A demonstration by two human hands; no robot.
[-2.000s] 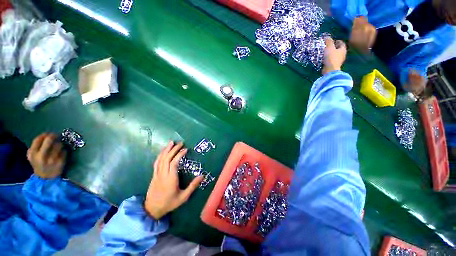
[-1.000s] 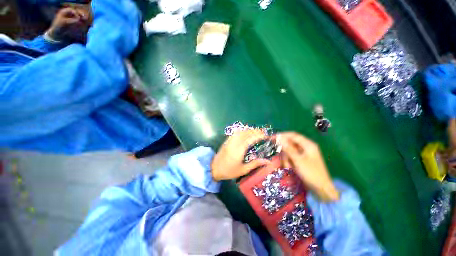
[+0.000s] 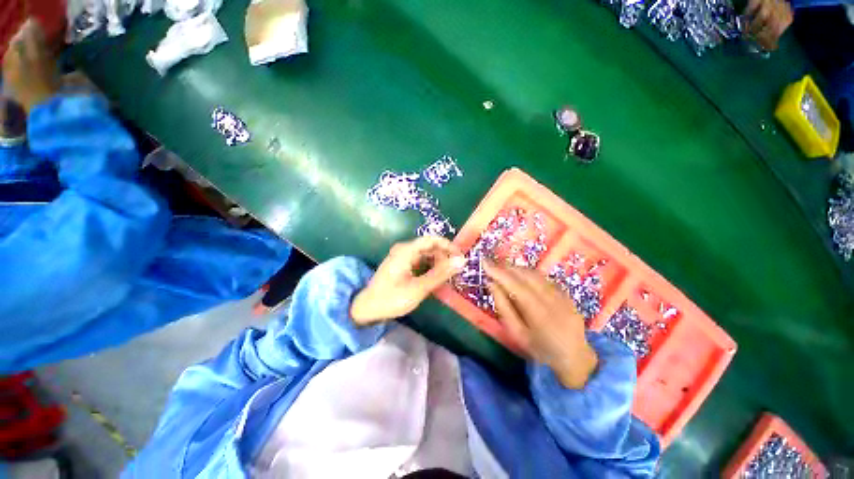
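A salmon-red parts tray point(image 3: 695, 367) lies aslant in front of me, with small silver parts in several compartments and one nearly empty at its lower right end. My left hand point(image 3: 409, 278) and my right hand point(image 3: 540, 313) meet over its upper left compartment. My left thumb and fingers are pinched together; what is between them is too small to tell. My right fingertips are among or just above the small metal parts point(image 3: 524, 234); whether they hold one cannot be told. A small pile of silver metal frames point(image 3: 401, 191) lies on the green surface beyond my left hand.
Small dark round item point(image 3: 583, 145) mid-table. Off-white carton point(image 3: 277, 30) and white bags point(image 3: 187, 39) at the upper left. Pile of frames point(image 3: 688, 21) and yellow parts box point(image 3: 807, 118) across the table. Neighbouring parts tray point(image 3: 770, 453) at lower right. A neighbour's blue sleeve point(image 3: 94, 187) at left.
My right arm has come back from the far pile of frames, and both hands have moved from beside the tray's end to over its first compartment. The view has shifted.
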